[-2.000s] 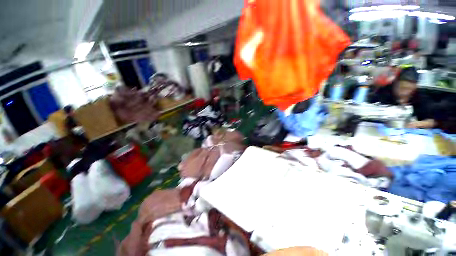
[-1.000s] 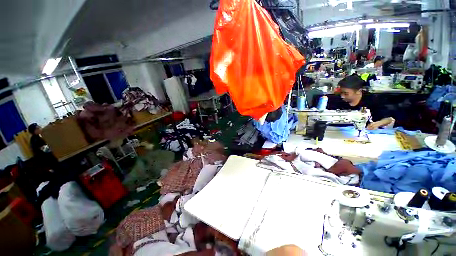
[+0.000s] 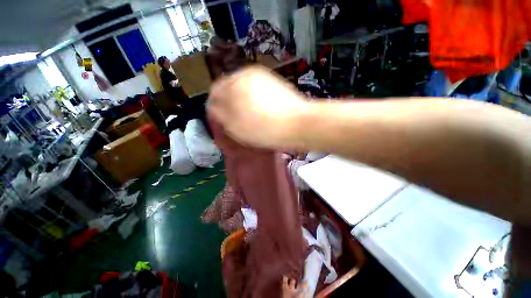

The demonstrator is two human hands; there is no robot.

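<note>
My right hand (image 3: pixel 250 107), blurred, is raised at the centre with its forearm reaching in from the right edge. It is shut on a plain reddish-brown cloth piece (image 3: pixel 265 192) that hangs down in a long strip. Fingers of my left hand (image 3: pixel 291 286) show small at the bottom, against the lower part of the cloth; their hold is unclear. The cloth's lower end is over an orange crate (image 3: pixel 344 283) that holds brown and white pieces (image 3: pixel 317 256).
A white sewing table (image 3: pixel 355 189) stands right of the crate. Speckled tweed pieces (image 3: pixel 224 209) lie behind it. Cardboard boxes (image 3: pixel 131 154) and white sacks (image 3: pixel 201 142) stand on the green floor. An orange-red bag (image 3: pixel 471 35) hangs at the upper right. A person (image 3: pixel 167 75) is in the background.
The view has swung left and down, showing the crate. My right hand and forearm are now in view, raised with brown cloth. The hanging bag has shifted to the upper right of the picture.
</note>
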